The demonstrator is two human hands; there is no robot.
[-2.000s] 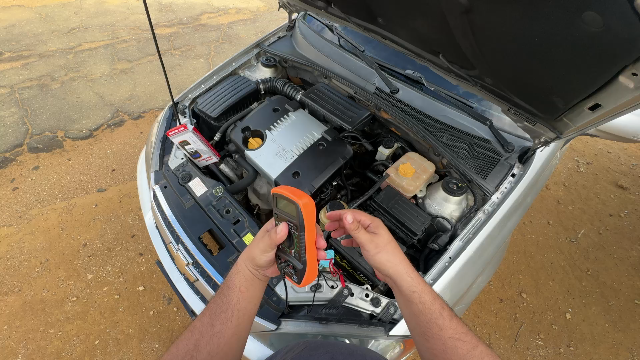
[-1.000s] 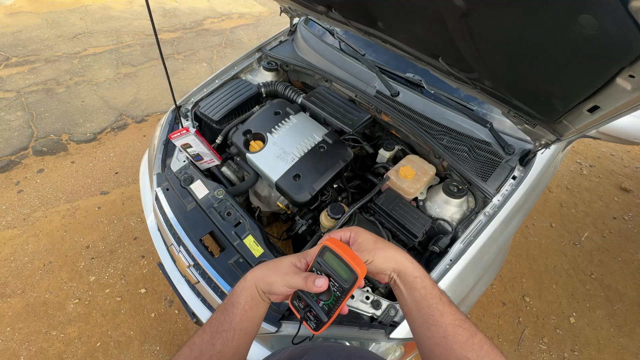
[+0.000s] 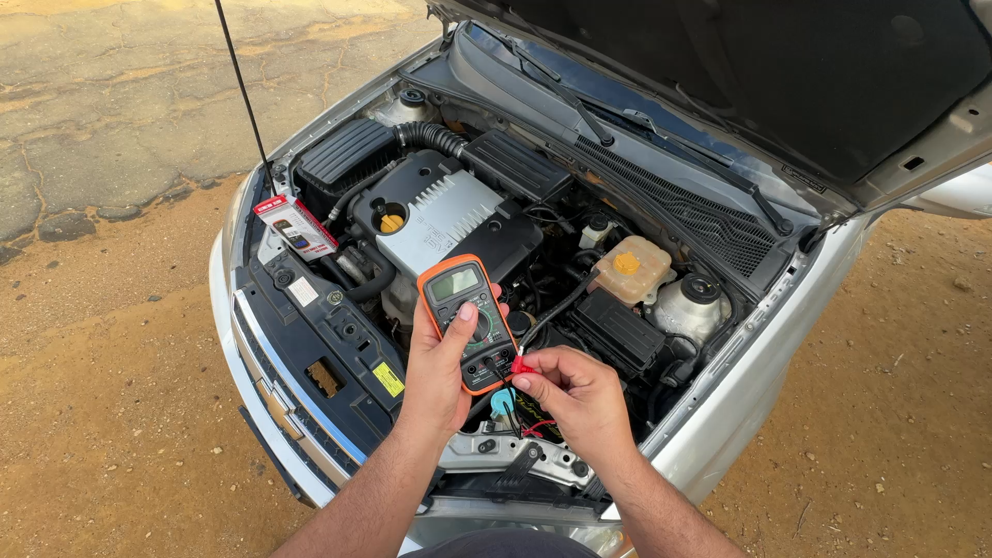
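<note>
My left hand point(image 3: 442, 368) holds an orange and black digital multimeter point(image 3: 467, 322) upright over the front of the engine bay, thumb beside its rotary dial. Between the thumb and fingers of my right hand point(image 3: 573, 395) is the red plug of a test lead point(image 3: 523, 365), at the meter's lower right corner. Whether the plug sits in a socket cannot be told. A black lead runs down from the meter's lower edge. Below it are a light blue cap point(image 3: 503, 403) and a red wire point(image 3: 540, 426), beside a partly hidden battery.
A red and white box point(image 3: 297, 227) lies on the front left of the engine bay. Around the hands are the engine cover point(image 3: 449, 221), the coolant tank point(image 3: 633, 269) and a black fuse box point(image 3: 618, 329). The hood prop rod point(image 3: 246, 97) rises at left, the open hood point(image 3: 775, 70) overhead.
My right hand has moved from the meter's upper side to its lower right corner, where it now holds the red plug. The meter has been raised and its tilt has changed.
</note>
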